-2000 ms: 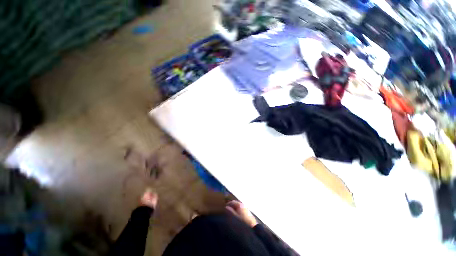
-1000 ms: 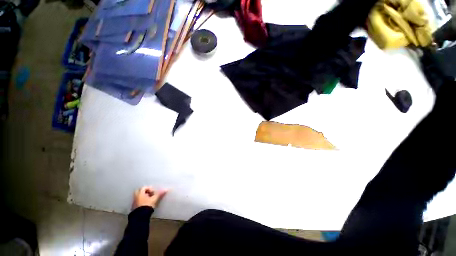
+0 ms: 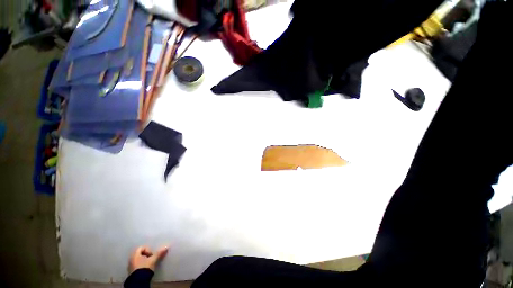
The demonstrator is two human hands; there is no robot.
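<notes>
A black cloth point(image 3: 315, 50) lies at the top centre of the white table point(image 3: 225, 219), one part rising to the picture's top edge, a green piece point(image 3: 315, 100) at its lower edge. My left hand point(image 3: 147, 259) rests at the table's near left edge, fingers curled, thumb apart, nothing visible in it. My right arm point(image 3: 444, 169), in a black sleeve, reaches up the right side; my right hand is not visible. A flat tan piece point(image 3: 301, 158) lies mid-table.
Bluish clear pattern sheets point(image 3: 104, 84) are stacked at the back left. Near them lie a dark roll point(image 3: 188, 70) and a small black scrap point(image 3: 163, 142). Another dark roll point(image 3: 415, 98) is at right. Red cloth point(image 3: 239, 36) and yellow cloth point(image 3: 423, 31) lie behind. Blue crates point(image 3: 46, 157) stand at left.
The view has turned from the table's side to face it. The black cloth has shifted back and part is raised. My left hand, earlier off the table, now rests on it.
</notes>
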